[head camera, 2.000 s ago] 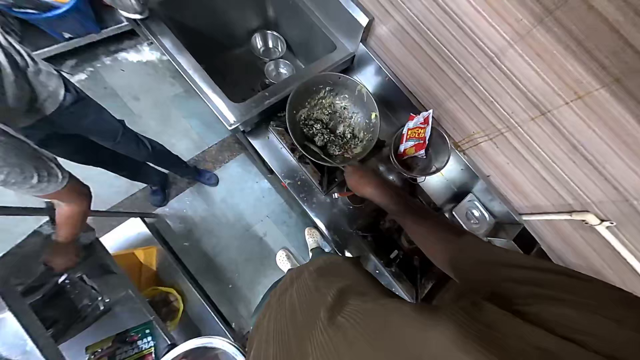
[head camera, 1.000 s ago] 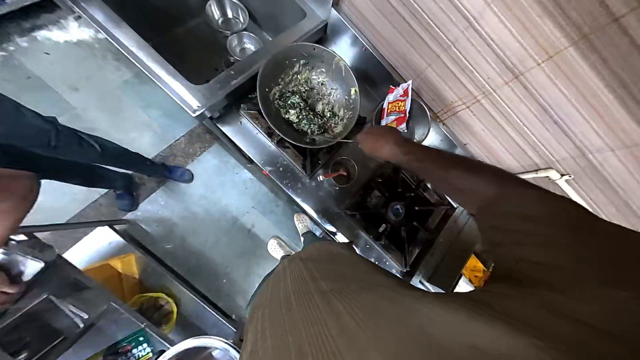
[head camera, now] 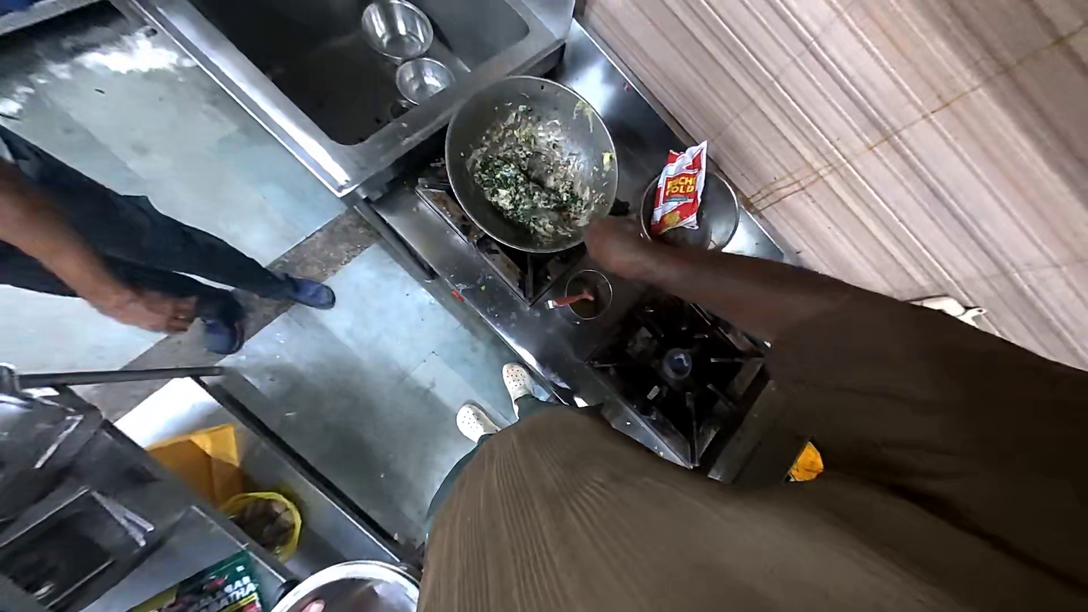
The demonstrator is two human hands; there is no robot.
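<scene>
A round metal pan with a chopped green and pale food mixture sits over the burner beside the sink. My right hand is closed at the pan's lower right edge, on what looks like its handle, mostly hidden under the fingers. No utensil is visible in the food. At the bottom edge, a fingertip of my left hand shows at a steel bowl; the rest of that hand is out of view. Just past my right hand, a red and white packet lies in a round metal vessel.
A small round container with a red-handled item stands between the burners, near a gas burner. Small steel bowls lie in the sink. Another person's hand hangs at left, beyond a metal shelf unit. A tiled wall borders the stove.
A utensil seen in the pan two seconds ago is no longer visible there. The other person's hand has left the counter at left. The food is spread differently in the pan.
</scene>
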